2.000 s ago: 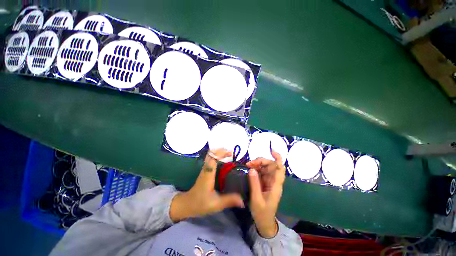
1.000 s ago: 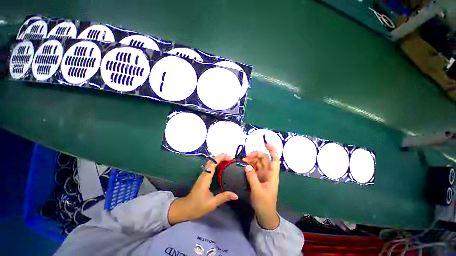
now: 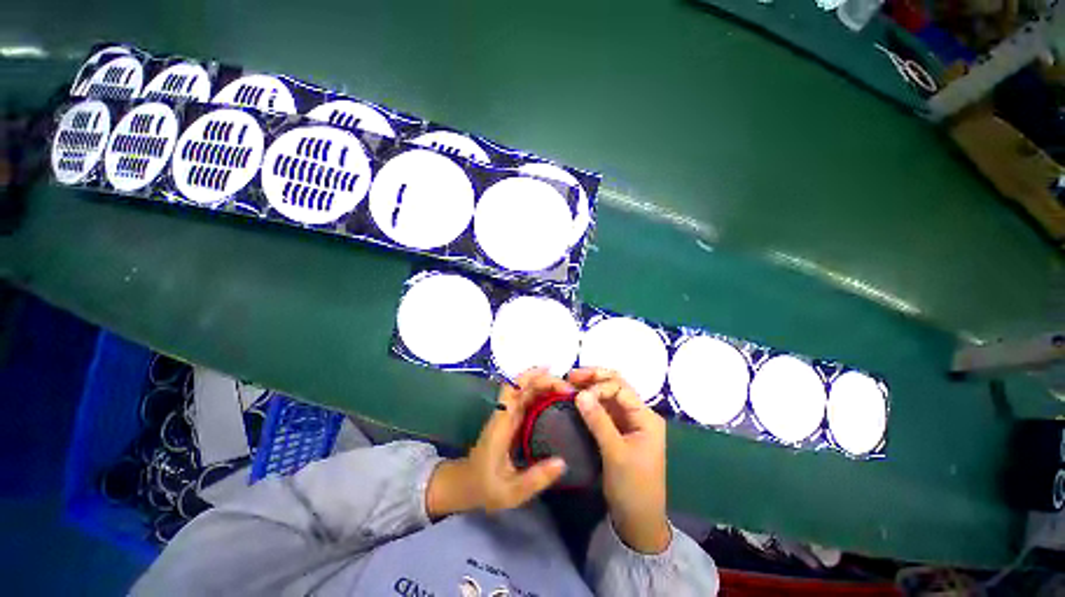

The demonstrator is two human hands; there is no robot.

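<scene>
A dark round product body (image 3: 563, 441) with a red rim is held between my two hands, its dark round end facing up. My left hand (image 3: 505, 452) grips its left side, fingers at the top edge and thumb on the near side. My right hand (image 3: 631, 449) holds its upper right edge with thumb and fingertips. A small dark cord end shows by my left fingers. The die-cut strip with plain white circles (image 3: 709, 380) lies just beyond my hands.
Overlapping slotted-circle sheets (image 3: 317, 174) lie at the upper left. A blue crate (image 3: 294, 439) with black and white scraps is at the lower left. A red crate (image 3: 794, 585) is below the bench edge. Dark cylinders (image 3: 1037, 464) stand far right. White scissors-like handles (image 3: 909, 70) are at the far edge.
The body has turned in my hands, so its round end and red rim face up more. My right fingers have drawn in to its top edge. The cord loop no longer stands up.
</scene>
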